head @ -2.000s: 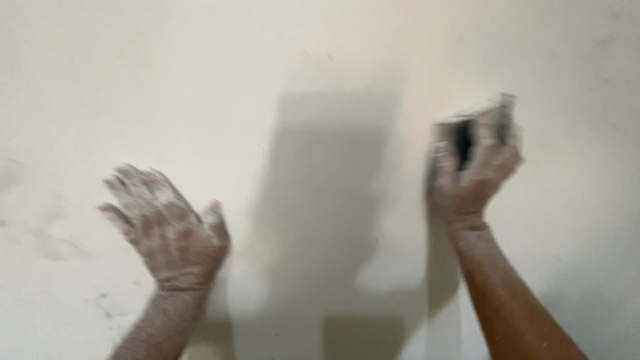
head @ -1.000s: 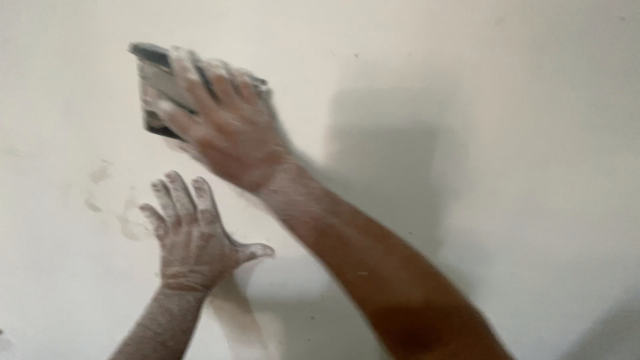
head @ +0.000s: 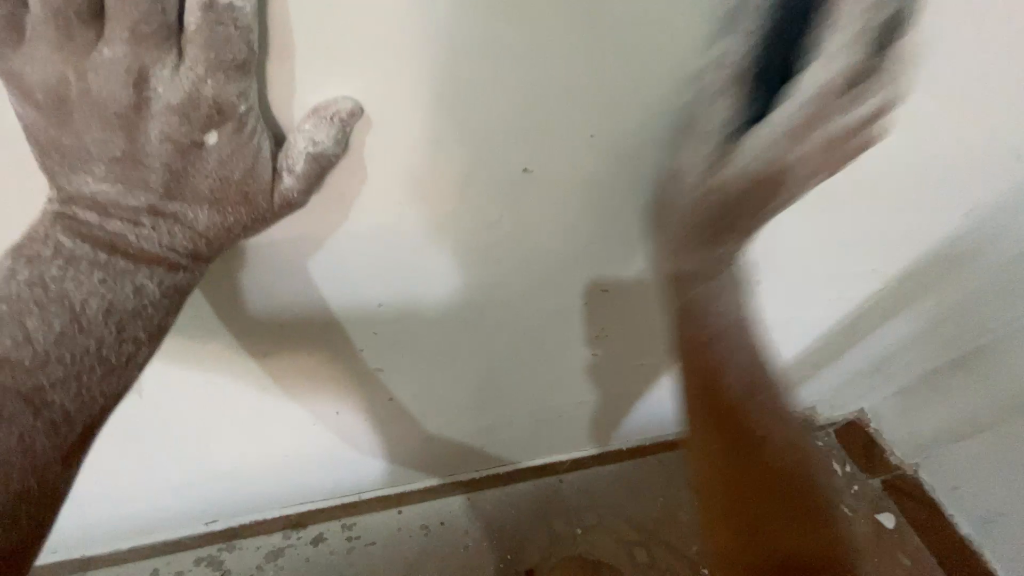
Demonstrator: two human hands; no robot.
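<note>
My left hand (head: 160, 120), coated in pale dust, lies flat against a smooth off-white wall (head: 512, 240) at the upper left, its thumb spread out and its fingertips cut off by the top edge. At the upper right, my right hand (head: 800, 136) is blurred by motion. Its fingers are wrapped round a dark block (head: 784, 64), seemingly a hand sanding block, whose face toward the wall is hidden. Shadows of my arms fall across the wall between the hands.
A brown strip (head: 360, 508) runs along the wall's bottom edge. Below it a brownish surface (head: 560, 520) bears pale splatters and flakes. Another pale wall (head: 960, 344) meets this one at the right, with a ragged edge near the corner.
My right hand has swung from the upper left, across my left arm's side, back to the right with the block. The view has shifted closer and lower, bringing the wall's bottom edge in.
</note>
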